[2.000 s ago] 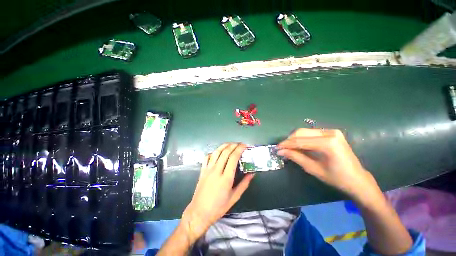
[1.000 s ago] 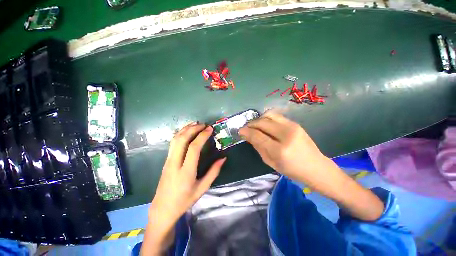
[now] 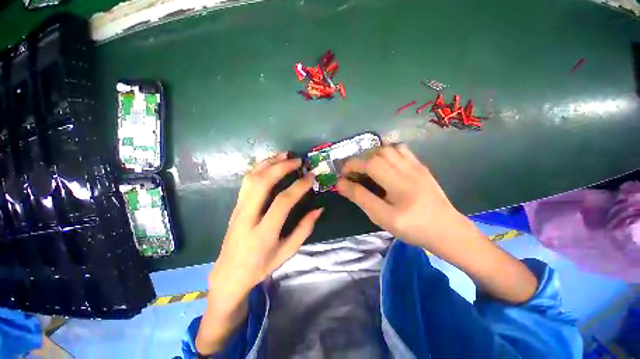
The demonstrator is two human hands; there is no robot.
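Note:
A phone housing assembly (image 3: 351, 152) with a silver plate and green board lies tilted between my hands, its right end higher. Red bits show at its upper left edge and lower edge. My left hand (image 3: 263, 217) holds its left end with the fingertips. My right hand (image 3: 393, 189) has its fingers over the lower right part and hides some of it; whether they pinch a small part cannot be told. One pile of small red parts (image 3: 321, 78) lies beyond the phone, another pile (image 3: 455, 112) to the right.
Two more phone housings (image 3: 140, 130) lie at left beside the black blister tray (image 3: 49, 175). A small grey part (image 3: 434, 85) is by the right pile. A single red part (image 3: 577, 65) lies far right. The whitish edge rail (image 3: 140, 17) runs beyond. Pink cloth (image 3: 586, 228) shows at right.
The view has shifted, and the belt phones have mostly left it. The phone has turned from level to tilted. My right fingers have moved from its right end onto its lower side.

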